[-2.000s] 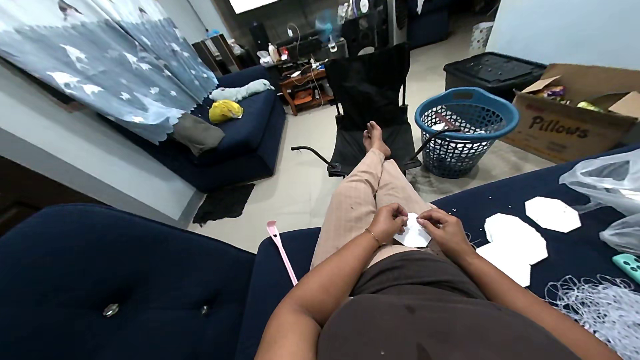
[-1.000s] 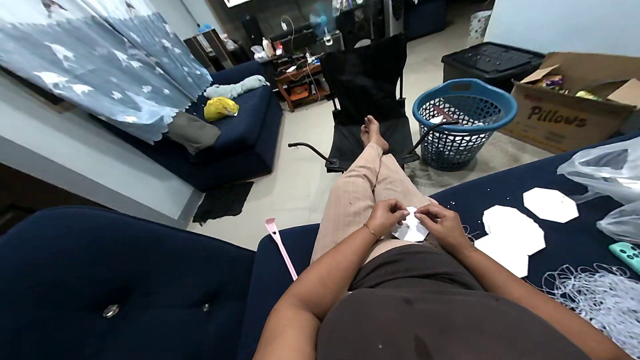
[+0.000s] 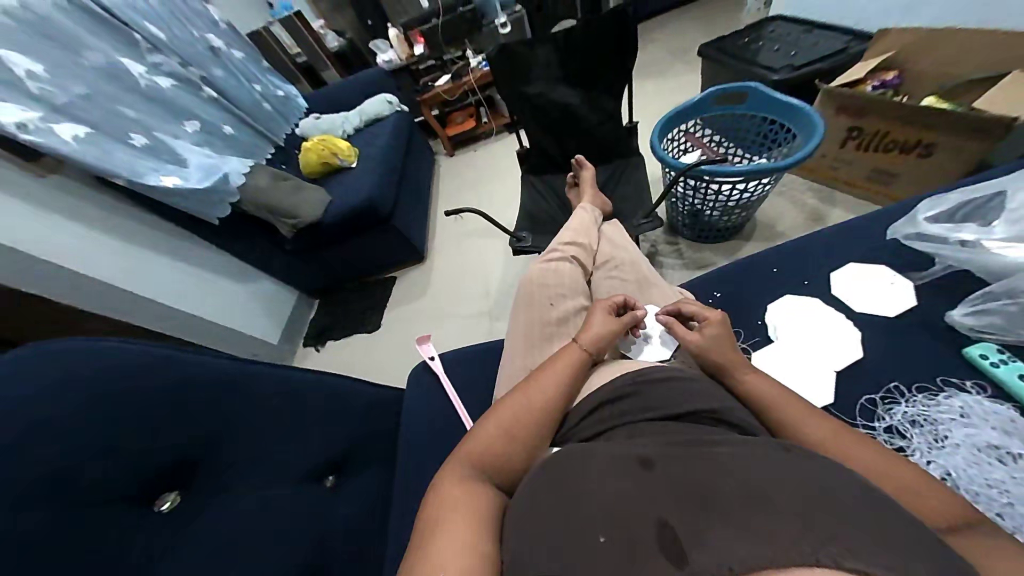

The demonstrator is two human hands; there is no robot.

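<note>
A white paper octagon (image 3: 650, 342) lies on my lap under both hands. My left hand (image 3: 612, 326) pinches something too small to make out at the upper left of this piece. My right hand (image 3: 702, 330) has its thumb and fingertips together close by, at the piece's upper right; whether it holds thread cannot be told. More white paper octagons (image 3: 812, 332) lie overlapping on the dark blue sofa to my right, with a separate white octagon (image 3: 872, 290) behind them. A tangled heap of white string (image 3: 952, 448) rests nearer to me on the same seat.
A pink backscratcher (image 3: 445, 382) lies at the sofa's left edge. Clear plastic bags (image 3: 972, 232) and a teal object (image 3: 996, 366) are at far right. Ahead are a black folding chair (image 3: 564, 96) under my feet, a blue laundry basket (image 3: 720, 196) and a cardboard box (image 3: 896, 152).
</note>
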